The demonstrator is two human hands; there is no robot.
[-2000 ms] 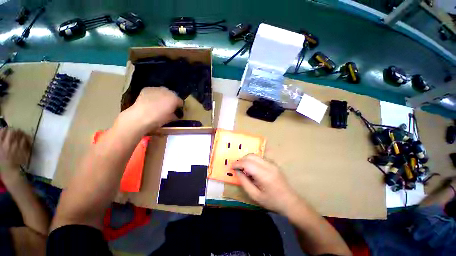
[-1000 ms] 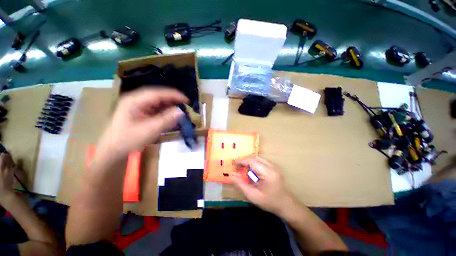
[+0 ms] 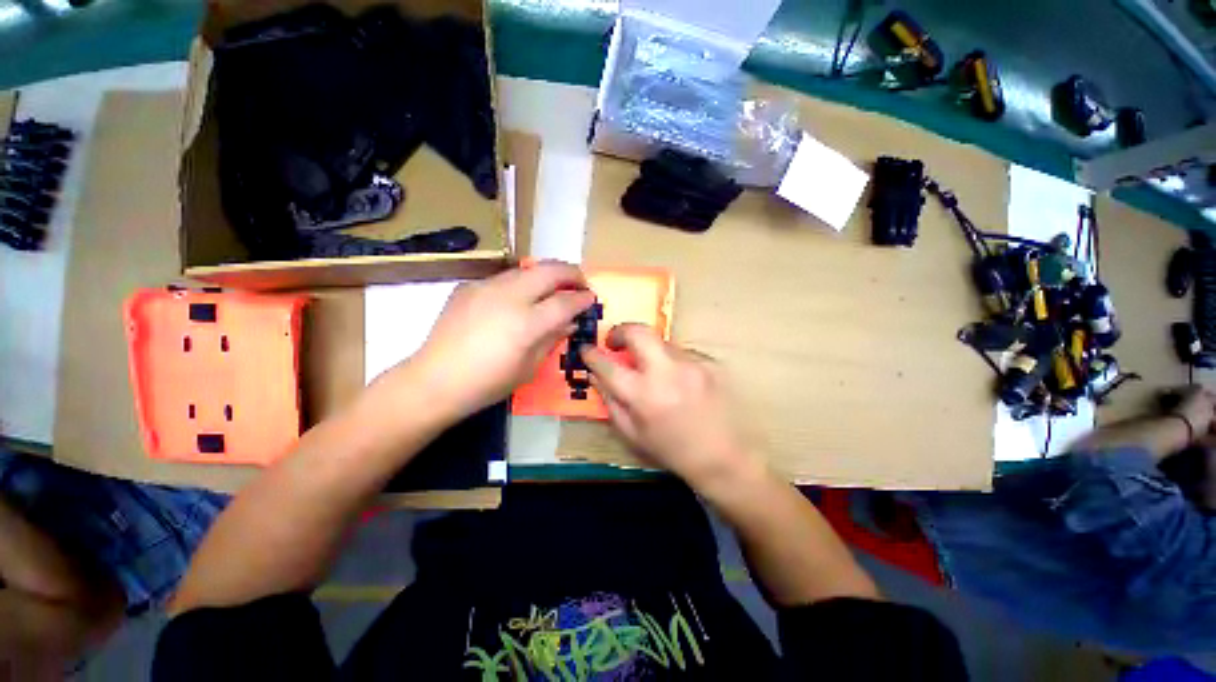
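Note:
A small black plastic housing (image 3: pixel 582 349) lies over the near orange tray (image 3: pixel 646 296), with both hands on it. My left hand (image 3: pixel 514 327) grips its upper end with the fingertips. My right hand (image 3: pixel 654 396) has its fingertips at the lower right side of the housing; whether they pinch a small part is hidden. The open brown carton (image 3: pixel 347 273) at the upper left holds many black housings (image 3: pixel 350 200). The black stepped block on a white sheet (image 3: pixel 460 446) lies left of the tray, partly under my left forearm.
A second orange tray (image 3: pixel 220 376) lies at left. Behind are a white box (image 3: pixel 611 83) with clear bags, black units (image 3: pixel 682 189), a white slip (image 3: pixel 822 181) and a black block (image 3: pixel 896 201). A tangled yellow-and-black pile (image 3: pixel 1047 320) is at right, with a seated person's arm beside it.
My left hand has come out of the carton with a black housing and brought it to the near orange tray, beside my right hand. The view has shifted, showing the left orange tray fully.

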